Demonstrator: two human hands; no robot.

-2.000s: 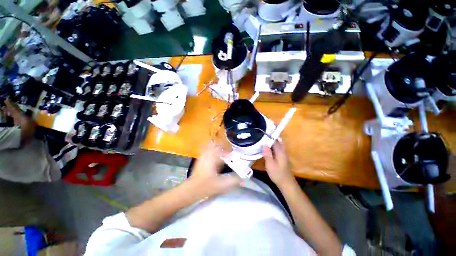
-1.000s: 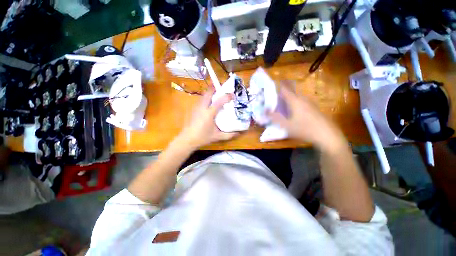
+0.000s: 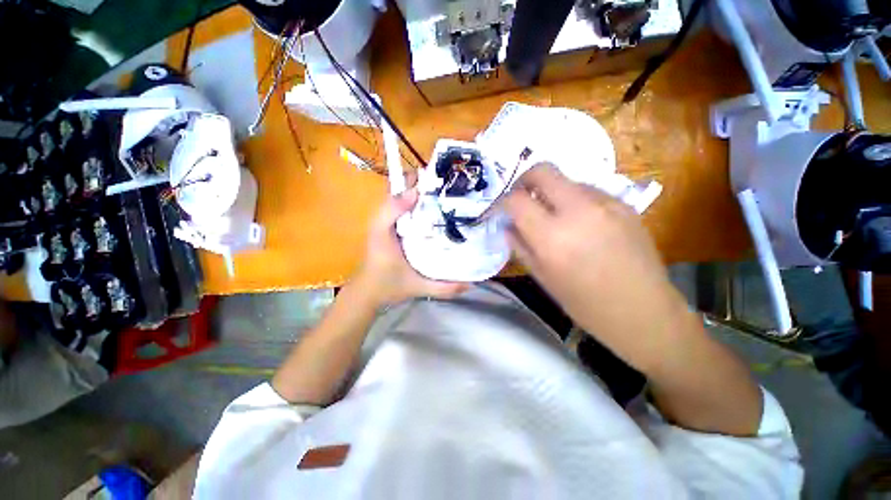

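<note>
A white camera housing (image 3: 454, 252) lies at the bench's front edge, its open back facing up and showing dark parts and thin wires (image 3: 467, 178). One white antenna (image 3: 392, 156) sticks up from its left side. My left hand (image 3: 389, 256) holds the housing from the left. My right hand (image 3: 576, 229) is at its right side, fingertips pinched near a thin wire lead (image 3: 515, 174); the exact grip is partly hidden. A white back cover (image 3: 562, 137) lies open just beyond my right hand, beside the housing.
Another open white unit (image 3: 207, 171) lies at left, next to a black parts tray (image 3: 83, 229). A camera unit with loose wires (image 3: 332, 83) stands at the back. Pale screw feeders (image 3: 440, 73) and the dark screwdriver (image 3: 537, 39) are behind. Finished units (image 3: 782, 186) stand at right.
The housing has turned from black dome up to open back up, and the white cover has moved right, away from it. My right hand has moved in to the wires. The view has shifted closer.
</note>
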